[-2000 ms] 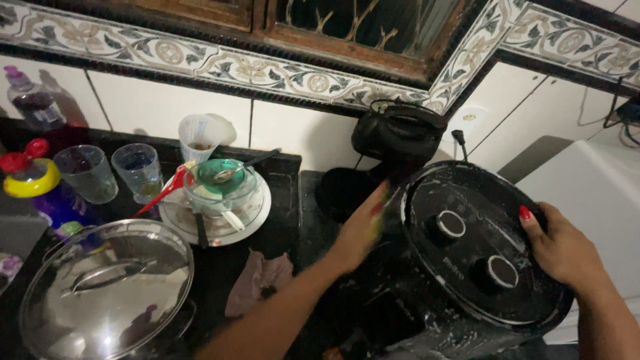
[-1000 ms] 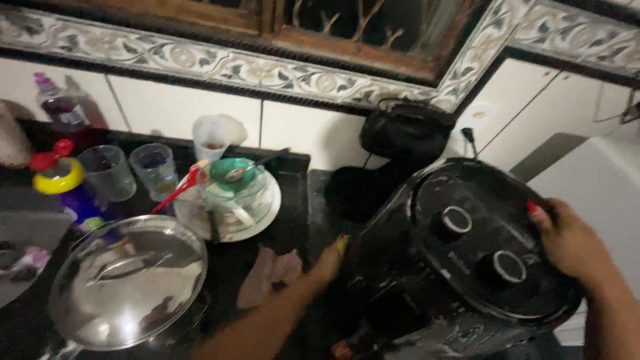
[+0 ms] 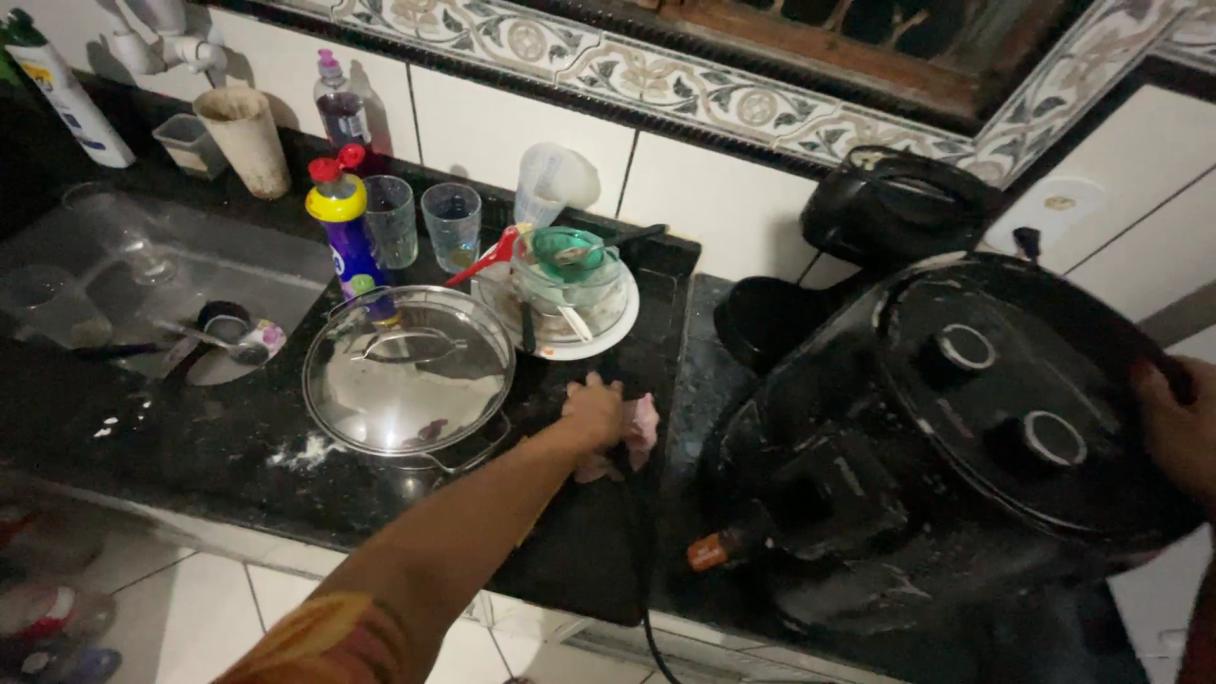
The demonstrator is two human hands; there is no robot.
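A black air fryer with two round knobs on its top leans at the right on the dark stone counter. My right hand is on the rim of its top at the far right, the fingers partly hidden. My left hand reaches down onto a crumpled pink cloth on the counter, between the glass-lidded pan and the air fryer. Its fingers touch the cloth; whether they grip it is unclear. A black cord runs from beside the cloth over the counter's front edge.
Left of my hand are a pan with a glass lid, a white plate with stacked bowls, clear cups and a purple bottle. A sink lies farther left; a black appliance stands behind the air fryer.
My left hand has left the air fryer's side and moved left to the pink cloth. My right hand remains at the air fryer's top. The view has swung so that the sink shows.
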